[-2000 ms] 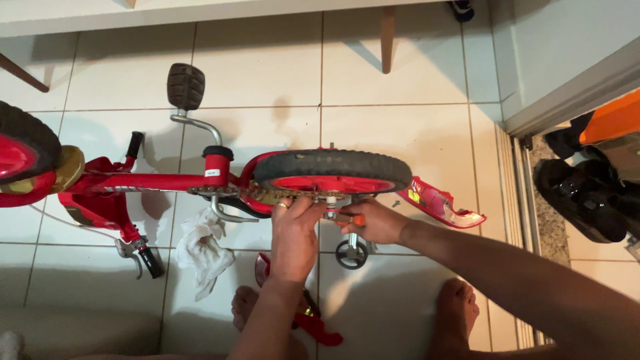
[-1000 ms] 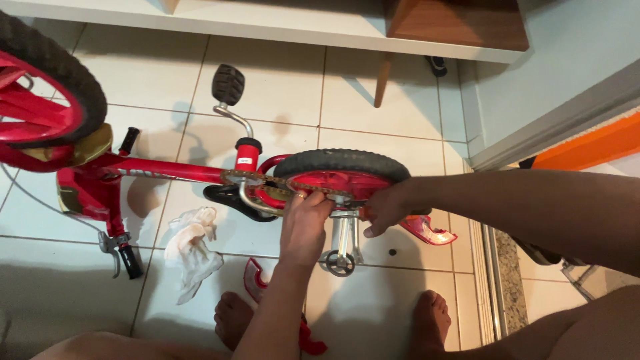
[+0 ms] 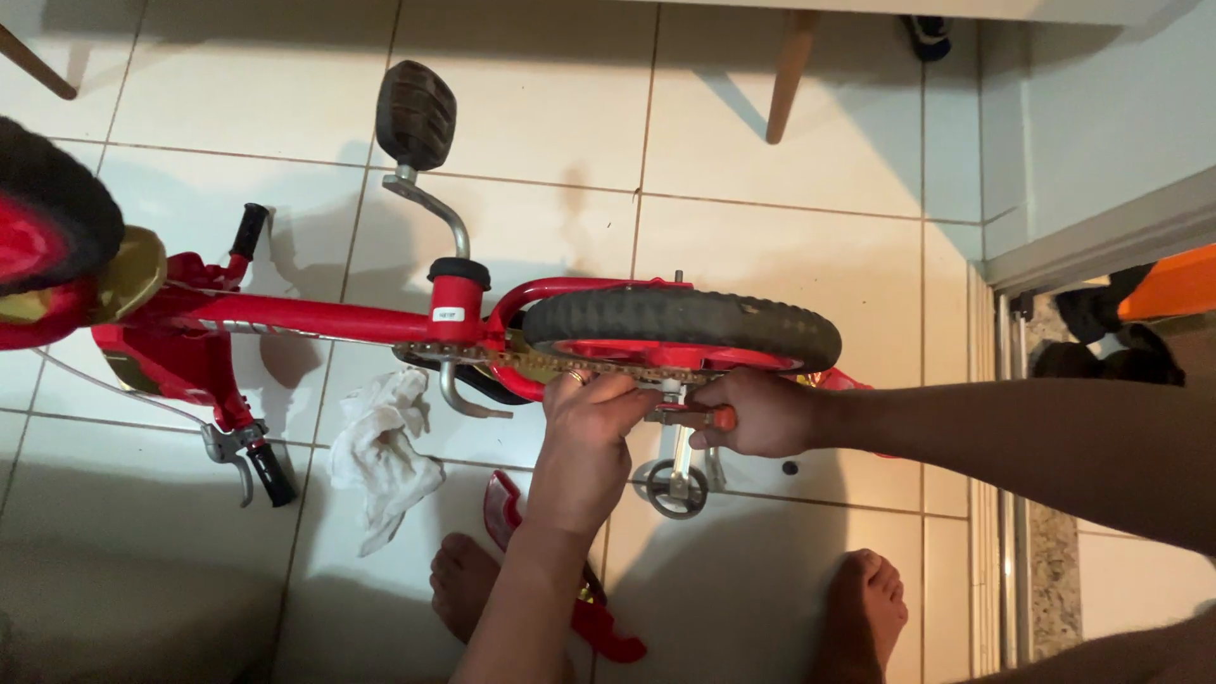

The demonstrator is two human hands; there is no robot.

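A small red bicycle (image 3: 313, 318) stands upside down on the tiled floor. Its rear wheel (image 3: 684, 323) is in front of me, with a rusty chain (image 3: 541, 363) along the near side. My left hand (image 3: 589, 418) is at the chain beside the rear hub, and its fingertips are hidden. My right hand (image 3: 760, 413) grips an orange-handled tool (image 3: 724, 418), perhaps pliers, at the axle end. Below the axle hangs a training wheel (image 3: 676, 488) on a metal bracket. A pedal (image 3: 416, 116) sticks out on the far side.
A crumpled white cloth (image 3: 385, 456) lies left of my left hand. Red plastic guard pieces (image 3: 608, 632) lie between my feet, and a small black round part (image 3: 789, 468) rests on the tiles. Wooden furniture legs (image 3: 791, 76) stand beyond; a door track (image 3: 1012, 513) runs at the right.
Against a second ago, my right hand has moved in closer to the axle and my right forearm lies lower in view. My left hand stays by the hub. The view has shifted.
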